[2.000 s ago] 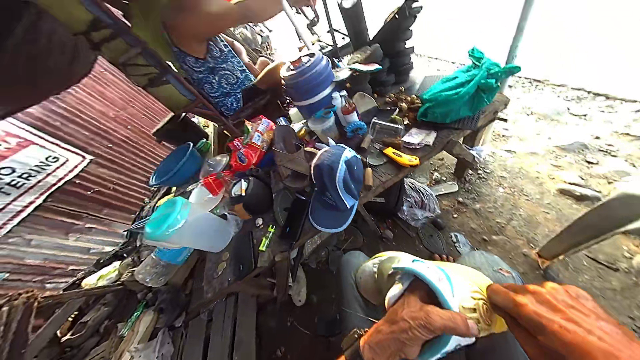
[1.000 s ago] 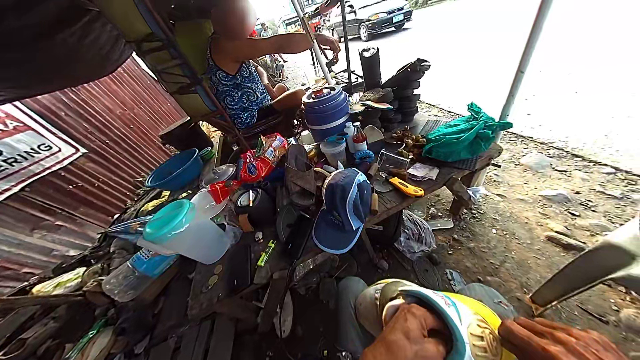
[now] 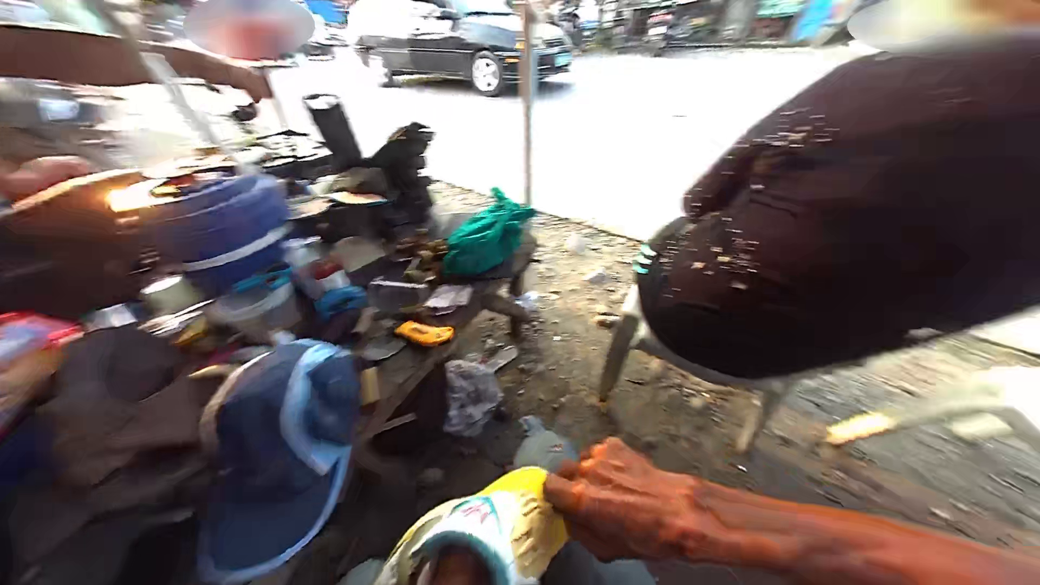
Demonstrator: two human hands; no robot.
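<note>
At the bottom of the head view is a shoe (image 3: 532, 520), pale with a light-blue collar and a yellow part along its right side. My right hand (image 3: 626, 504) is closed at the upper right edge of the yellow part, with its forearm reaching in from the right. Of my left hand (image 3: 455, 567), only a small brown patch shows within the shoe's opening at the bottom edge; its fingers are hidden. To the left of the shoe lies a blue cap (image 3: 280, 455) with light-blue trim.
A cluttered wooden bench holds a blue jug (image 3: 223, 231), a yellow utility knife (image 3: 425, 333) and a green plastic bag (image 3: 490, 236). A large dark rounded form (image 3: 812, 219) with pale flecks rests above chair legs at right. A car (image 3: 463, 41) is on the road beyond.
The view has swung right, bringing the dark rounded form into sight. My left hand, earlier plain at the shoe's opening, is now mostly out of sight. My right hand remains at the yellow part.
</note>
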